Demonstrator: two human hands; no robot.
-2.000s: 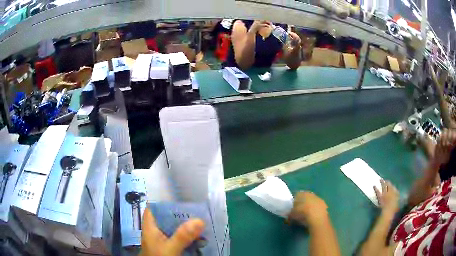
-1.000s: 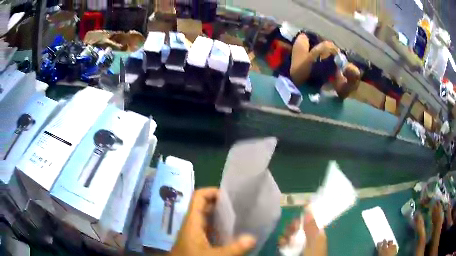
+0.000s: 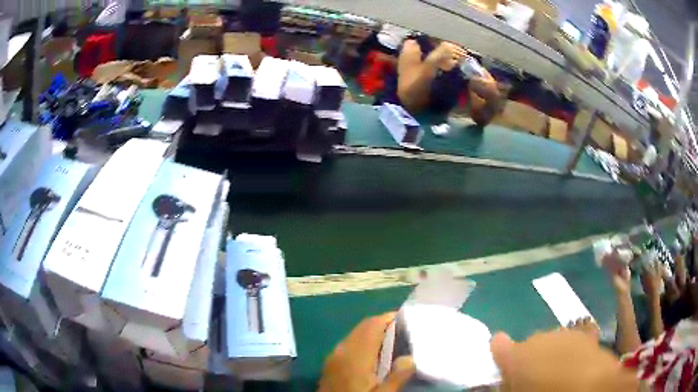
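My left hand (image 3: 367, 356) is around an open retail carton (image 3: 389, 352) at the bottom centre; a greyish end flap (image 3: 440, 291) stands up from it. My right hand (image 3: 562, 364), cut off by the bottom edge, holds a white wrapped bundle (image 3: 451, 344) at the carton's mouth. How far the bundle is inside the carton cannot be told. The fingertips of my right hand are partly blurred.
Stacked cartons (image 3: 157, 245) fill the left, with one carton (image 3: 257, 298) beside them. Open cartons (image 3: 268, 80) stand across the dark green conveyor (image 3: 398, 214). A flat white sheet (image 3: 562, 298) lies right, under a neighbour's fingers. A person sits opposite; an overhead shelf (image 3: 459, 38) crosses above.
The carton in my left hand has moved lower and tilts. My right hand has brought the white bundle from the right onto the carton's mouth. The view has shifted slightly.
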